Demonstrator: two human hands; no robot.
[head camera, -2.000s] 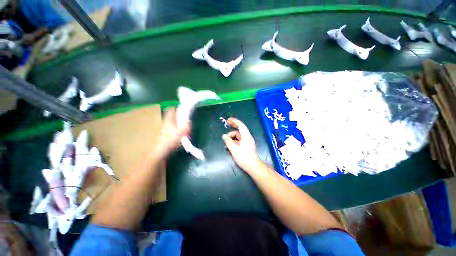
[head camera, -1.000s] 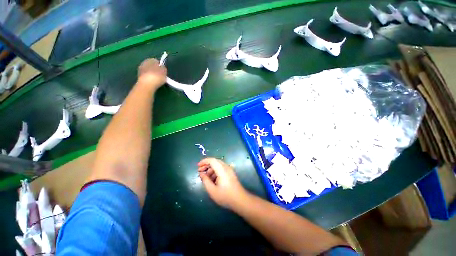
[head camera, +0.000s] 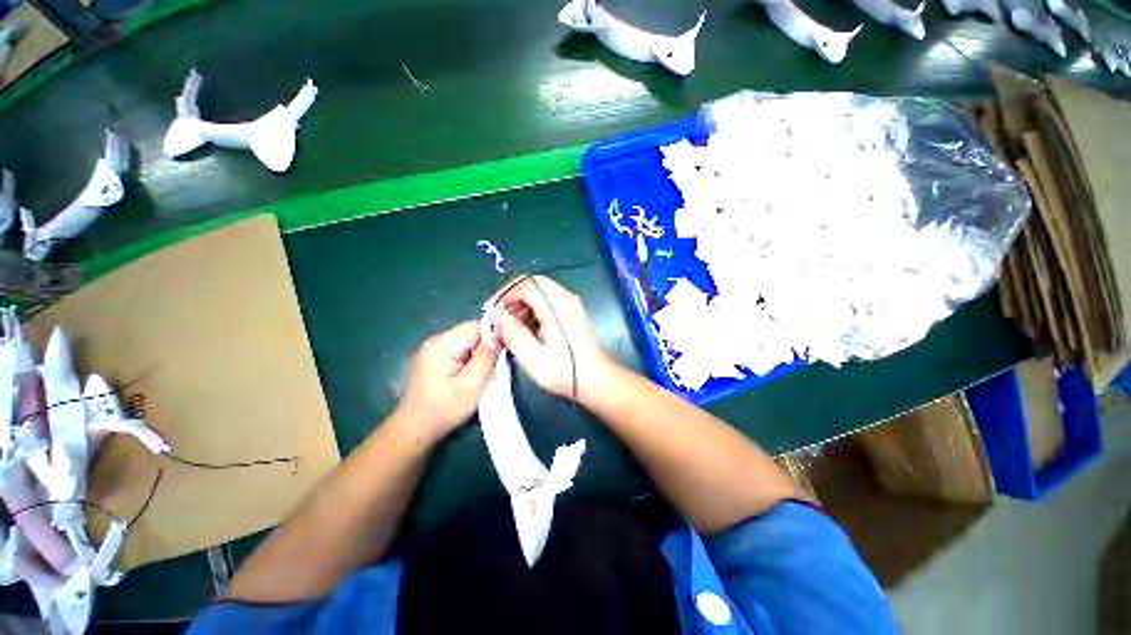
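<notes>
A curved white housing (head camera: 509, 428) stands over the dark green bench mat, its upper end pinched between both hands and its forked end near my body. My left hand (head camera: 453, 376) grips that upper end from the left. My right hand (head camera: 552, 333) grips it from the right, fingertips together; whether it also holds a small part is hidden. A dark lead wire (head camera: 569, 335) loops over my right hand. Tiny white hook-shaped clips (head camera: 492, 256) lie on the mat just beyond the hands.
A blue tray (head camera: 616, 181) with a heap of white fittings (head camera: 806, 236) is at right, beside cardboard dividers (head camera: 1054, 236). Piled housings (head camera: 62, 434) lie at left by a cardboard sheet (head camera: 211, 360). More housings (head camera: 236, 134) sit on the conveyor (head camera: 409, 112). A blue bin (head camera: 1036, 478) is lower right.
My left hand has come back from the conveyor to the bench and now grips a housing together with my right hand. The view has shifted, and the cardboard sheet shows more fully.
</notes>
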